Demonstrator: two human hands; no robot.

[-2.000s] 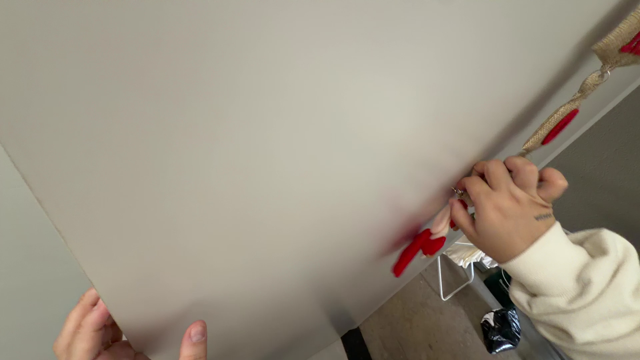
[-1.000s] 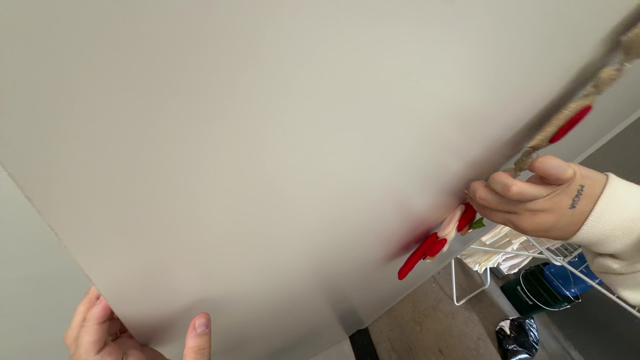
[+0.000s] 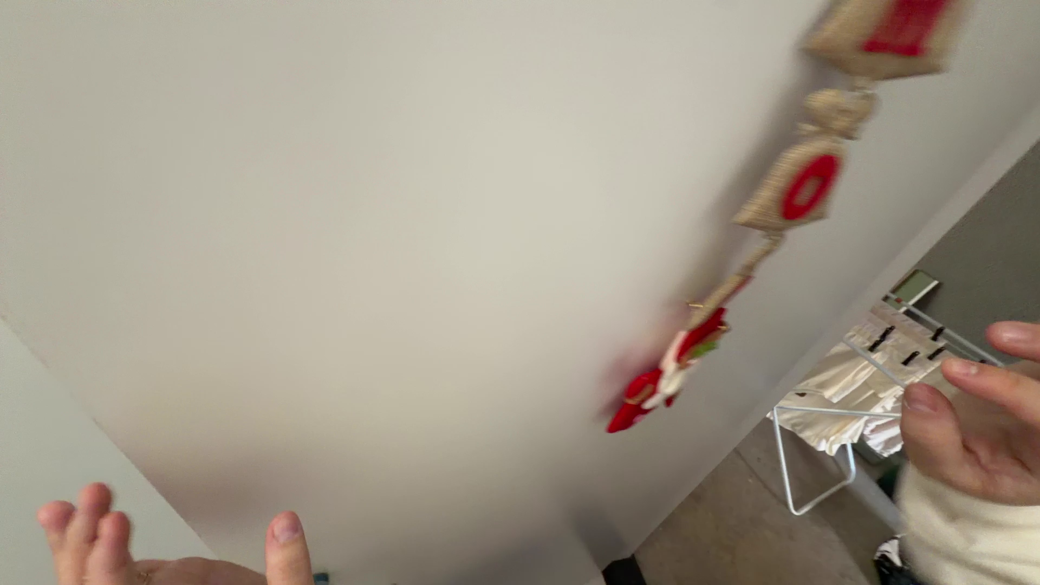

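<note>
A hanging garland of burlap pieces (image 3: 792, 191) with red letters runs diagonally down the right part of a pale flat panel (image 3: 406, 244). At its lower end hangs a red and white felt Santa figure (image 3: 670, 370) with a bit of green. Off to the right of the garland, my right hand (image 3: 975, 414), in a cream sleeve, is empty with its fingers apart. At the bottom left, my left hand (image 3: 175, 548) is spread near the panel's lower left edge, palm up, holding nothing; its lower part is out of view.
Beyond the panel's right edge stands a white metal drying rack (image 3: 812, 413) with cream cloths (image 3: 837, 382) and black clips on it. Brown floor (image 3: 731, 504) shows below. A black and white bundle (image 3: 886, 561) lies partly behind my right sleeve.
My right hand has let go of the garland and moved away to the right. The garland now hangs free, with more of its burlap pieces in view. My left hand's fingers have come off the panel's edge.
</note>
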